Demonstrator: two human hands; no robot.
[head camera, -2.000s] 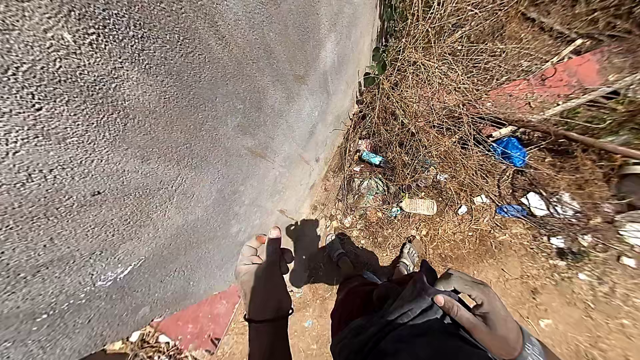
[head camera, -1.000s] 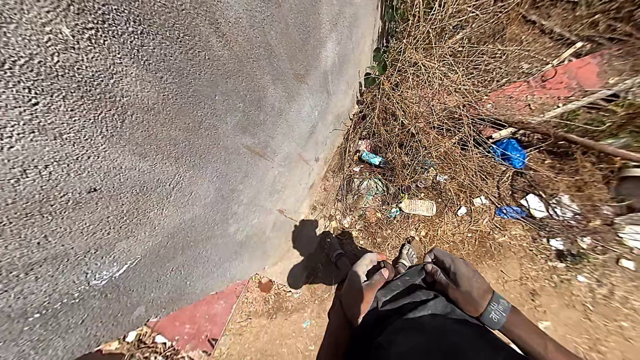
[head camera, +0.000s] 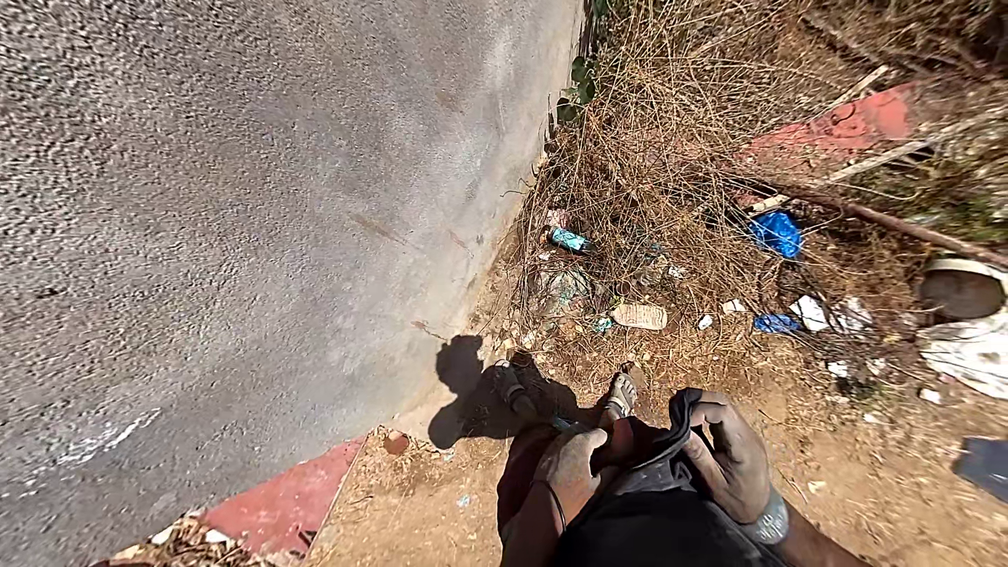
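Note:
Near the bottom centre, a black cloth garment hangs over the person's front above dark trousers. My right hand, with a grey band at the wrist, pinches the garment's raised edge between thumb and fingers. My left hand, a thin dark cord round its wrist, lies at the garment's other side over the trousers; its fingertips are hidden, so whether it grips the cloth is unclear. Two feet in sandals stand on the dirt just beyond the hands.
A rough grey wall fills the left. Dry brush lies at its foot with a plastic bottle, a blue-labelled bottle and a blue plastic bag. A red slab, long sticks and a round container also lie about.
My left hand, raised beside the wall two seconds ago, has come down and right to the garment. My right hand stays at the cloth and now holds its edge up.

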